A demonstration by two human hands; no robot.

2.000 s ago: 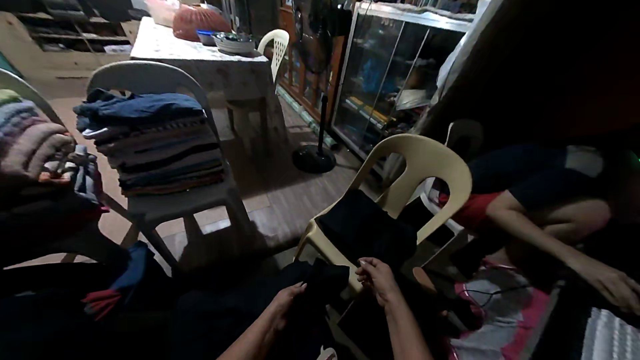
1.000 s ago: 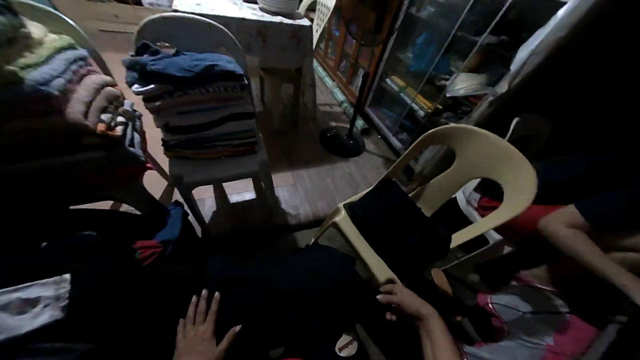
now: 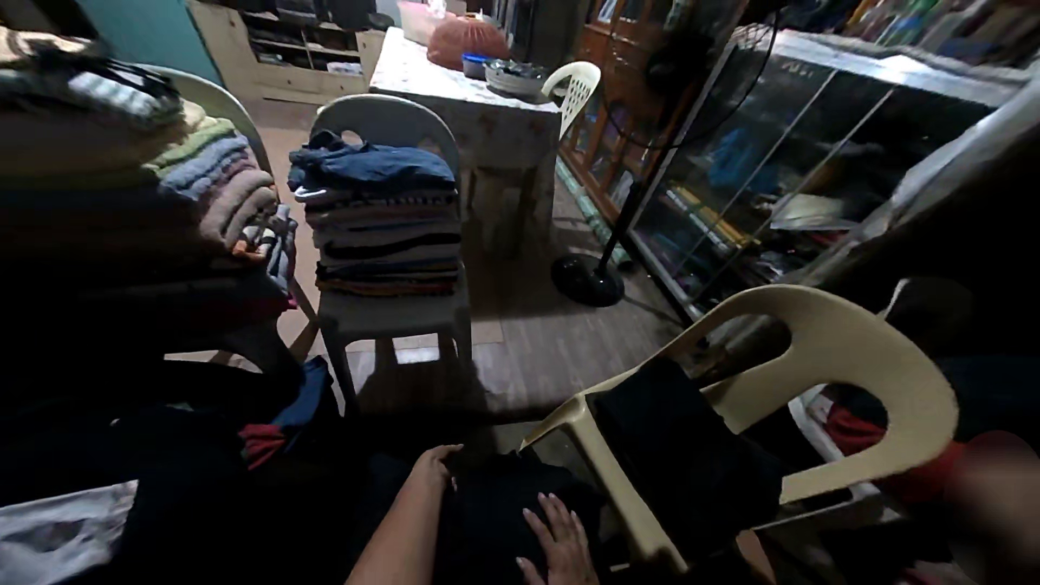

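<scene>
Dark cloth (image 3: pixel 496 504) lies low in the middle of the view, its outline hard to make out. My left hand (image 3: pixel 439 467) touches its left edge; whether the fingers grip it cannot be told. Flat on the cloth's right part rests my right hand (image 3: pixel 559 536), fingers spread. Just to the right, a cream plastic armchair (image 3: pixel 845 349) holds folded black cloth (image 3: pixel 682 455) on its seat. A stack of folded clothes (image 3: pixel 386 236), with blue denim on top, stands on a grey plastic chair (image 3: pixel 390 110). Folded towels (image 3: pixel 236 179) are piled at the left.
Beyond the chairs are a table with a patterned cover (image 3: pixel 504 118), a black stand fan's base (image 3: pixel 587 280) and a glass cabinet (image 3: pixel 756 179). A light printed cloth (image 3: pixel 65 528) lies at lower left. Part of a person, blurred (image 3: pixel 995 496), is at the right edge.
My right hand has left the armchair's edge and now lies on the dark cloth. My left hand, spread flat a second ago, is now at the cloth's left edge.
</scene>
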